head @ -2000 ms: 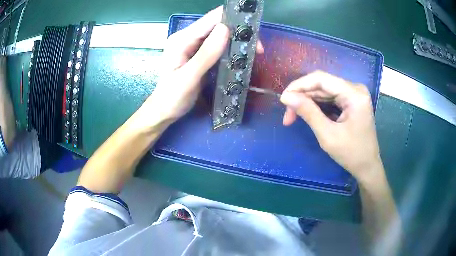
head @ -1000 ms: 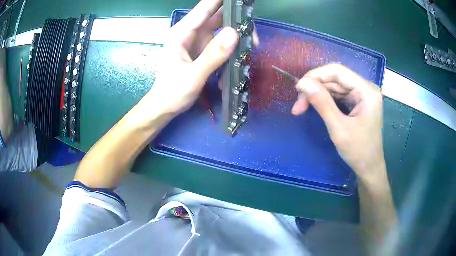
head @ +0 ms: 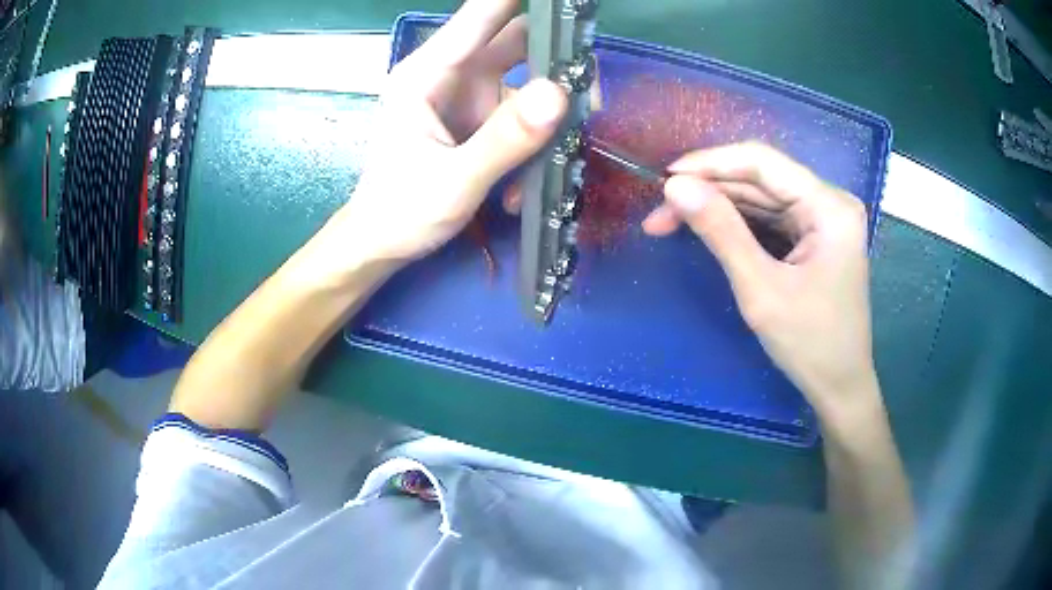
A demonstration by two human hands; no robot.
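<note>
My left hand [head: 461, 150] holds a grey component bar [head: 536, 231] upright over the blue tray [head: 669, 346]. The bar is turned nearly edge-on, with several round components [head: 565, 207] along its right side; its top end is cut off by the picture's edge. My right hand [head: 773, 242] grips thin tweezers [head: 626, 159] between thumb and fingers. The tweezers' tip is close to the components at the bar's right side; I cannot tell if it touches. Orange-red scraps [head: 681, 115] are spread in the tray. A red pointed tool [head: 487, 248] lies partly hidden behind my left wrist.
Stacked fixture bars [head: 106, 173] stand at the left, with round parts on the nearest strip [head: 170, 173]. Another loaded bar [head: 1024, 140] lies at the far right. A pale rail [head: 969, 225] crosses the green bench [head: 277, 161]. Another person's pale sleeve [head: 40, 334] shows at the left edge.
The bar has turned from face-up to nearly edge-on. The tweezers moved away from the bar, then back left to it. The other person's arm has moved back at the left.
</note>
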